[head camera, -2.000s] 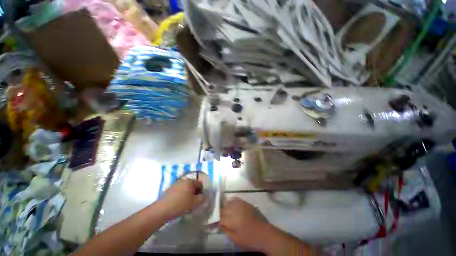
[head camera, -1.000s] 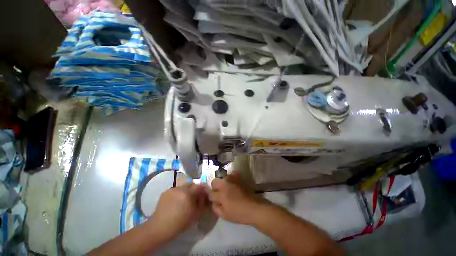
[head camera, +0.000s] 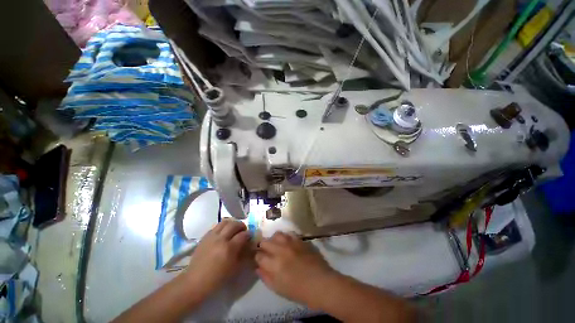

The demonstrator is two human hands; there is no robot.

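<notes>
A blue-and-white striped panel (head camera: 169, 221) with a round hole lies flat on the machine table, its right side running under the left end of the sewing machine (head camera: 353, 145). My left hand (head camera: 220, 252) is on the panel's right part, fingers bent down at the cloth edge just in front of the presser foot (head camera: 273, 211). My right hand (head camera: 287, 262) is beside it, fingertips nearly touching the left ones. The fingers hide the cloth between them, and I cannot tell if either hand grips it.
A stack of striped panels (head camera: 129, 94) stands behind left of the machine. White cut pieces (head camera: 296, 44) are heaped behind it. A dark phone-like rectangle (head camera: 50, 186) lies on the left ledge (head camera: 72, 233), near loose pale-blue scraps (head camera: 12, 246). A red cord (head camera: 471, 255) hangs at right.
The striped panel has come up closer to the machine. My hands stay together before the presser foot, the right one slightly lower and farther from it. The camera view has shifted slightly.
</notes>
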